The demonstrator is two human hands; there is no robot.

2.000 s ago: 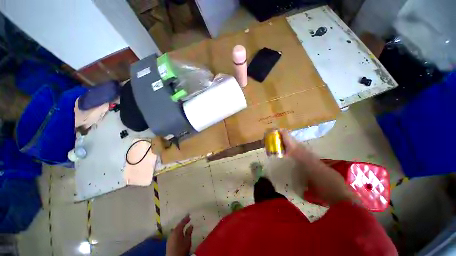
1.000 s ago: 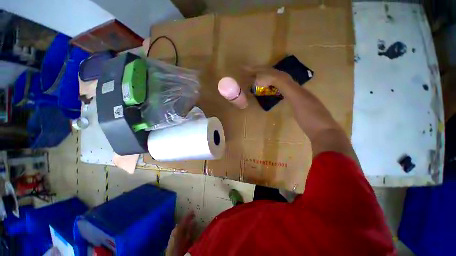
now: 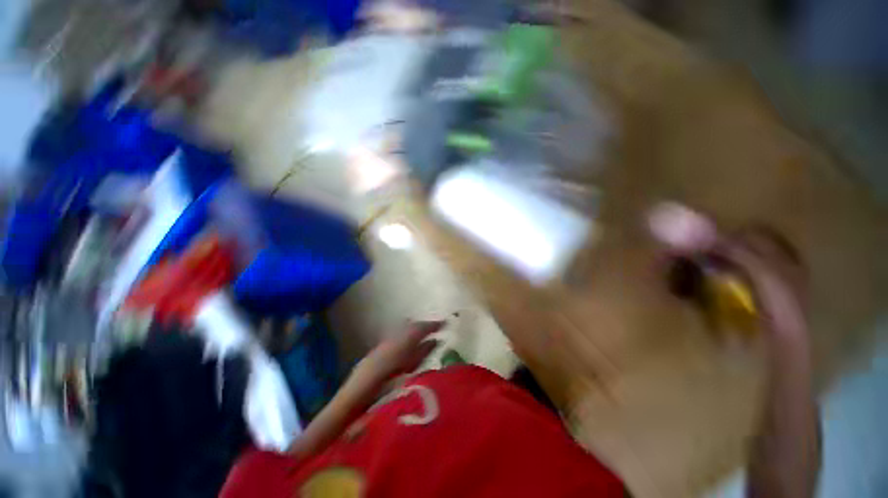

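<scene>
The whole view is strongly blurred. A gold can (image 3: pixel 732 300) is on or just above the cardboard-covered bench (image 3: pixel 662 389) at the right. My right hand (image 3: pixel 764 255) is beside it, next to the pink bottle (image 3: pixel 682 228); blur hides whether the fingers touch either. A dark patch shows just left of the can. My left hand (image 3: pixel 414 342) is low in front of my red shirt, away from the bench, with its fingers apart and nothing seen in it.
A white roll (image 3: pixel 511 222) lies beside a grey machine with green parts (image 3: pixel 438 112) on the bench. Blue bins (image 3: pixel 302 255) stand on the left, with something red (image 3: pixel 185 282) and a large black shape (image 3: pixel 166 409) near them. Floor shows between bins and bench.
The view has swung left and blurred, so bench things sit farther right and more of the left side shows. My right hand has gone from over the cardboard to beside my body and then back near the pink bottle.
</scene>
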